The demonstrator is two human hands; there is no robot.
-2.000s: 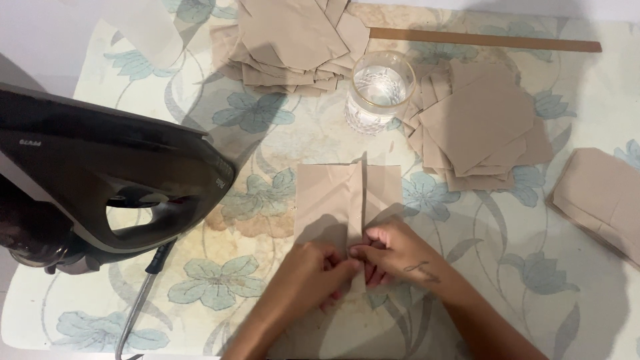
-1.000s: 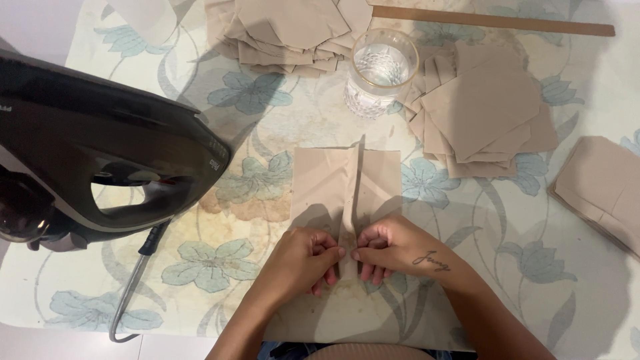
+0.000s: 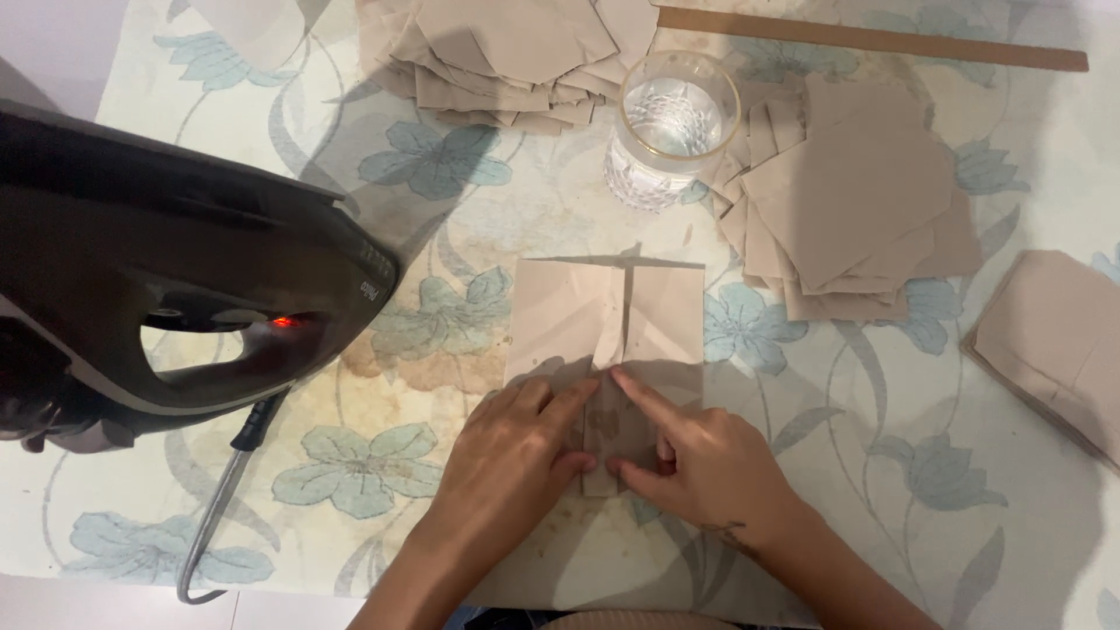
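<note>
A beige fabric piece (image 3: 560, 306) lies flat on the floral cloth, with a narrow folded strip (image 3: 612, 319) running down its middle. My left hand (image 3: 525, 446) rests on the left side of the strip, its fingertips and thumb pressing the fabric. From the right, my right hand (image 3: 700, 446) touches the strip with index fingertip and thumb. Neither hand grasps the piece; both press it against the surface. A black steam iron (image 3: 219, 262) stands to the left, with a small red light lit near its handle.
A patterned glass of water (image 3: 674, 131) stands beyond the fabric, between two piles of beige fabric pieces (image 3: 507, 44), (image 3: 857, 192). A flat brown strip (image 3: 875, 39) lies at the back. Another beige stack (image 3: 1059, 332) is at the right. The iron's cord (image 3: 210, 516) hangs over the near edge.
Both hands were pinching the strip near its lower end; now their fingers are spread flatter and press along it. The strip's raised upper part lies lower. A red light now shows on the iron.
</note>
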